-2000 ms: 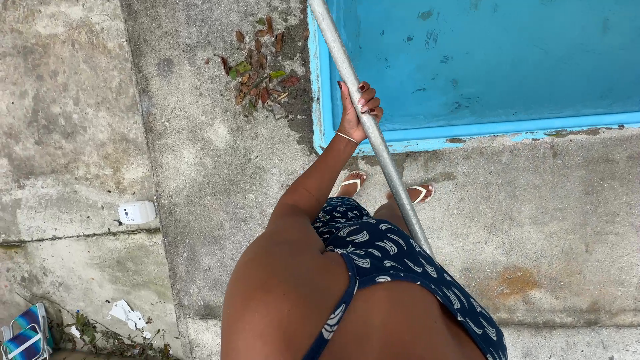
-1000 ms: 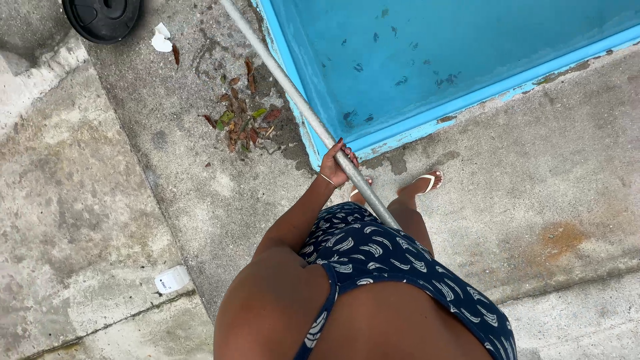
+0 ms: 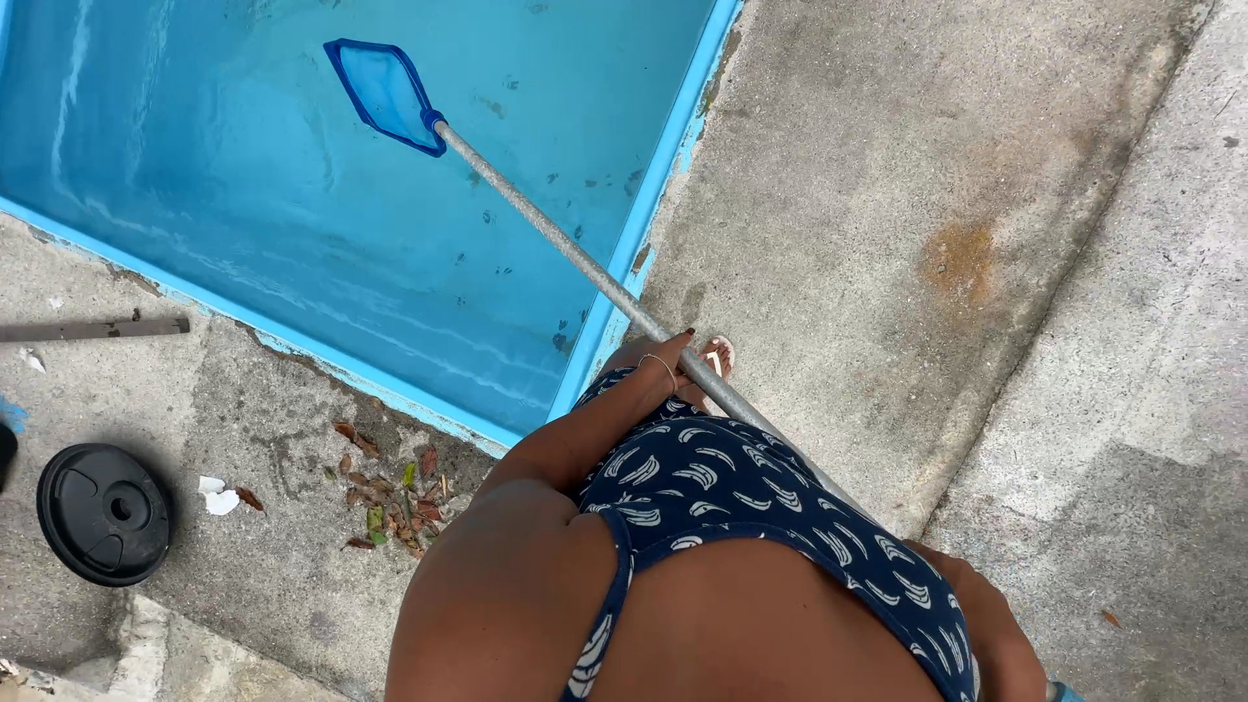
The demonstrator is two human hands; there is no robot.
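Note:
My left hand (image 3: 673, 359) grips a grey metal pole (image 3: 575, 255) near the pool's corner. At the pole's far end a blue pool skimmer net (image 3: 385, 93) is over the blue pool (image 3: 322, 214), its mesh spread in a dark blue frame. Whether the net touches the water I cannot tell. The pole's near part runs down behind my patterned navy garment (image 3: 741, 468). On the right my other arm reaches down past my side, with its hand hidden; a bit of something light blue (image 3: 1063, 692) shows at the bottom edge beside it.
A heap of dry leaves (image 3: 400, 502) lies on the concrete outside the pool's corner. Farther left are a round black lid or weight plate (image 3: 104, 515), white scraps (image 3: 218, 495) and a narrow flat bar (image 3: 93, 330). The raised blue pool edge (image 3: 624, 263) runs close by my sandaled foot (image 3: 720, 356).
The view has swung a lot. The pole's far end with the skimmer net, out of view before, now shows over the pool. My left hand has kept its hold on the pole.

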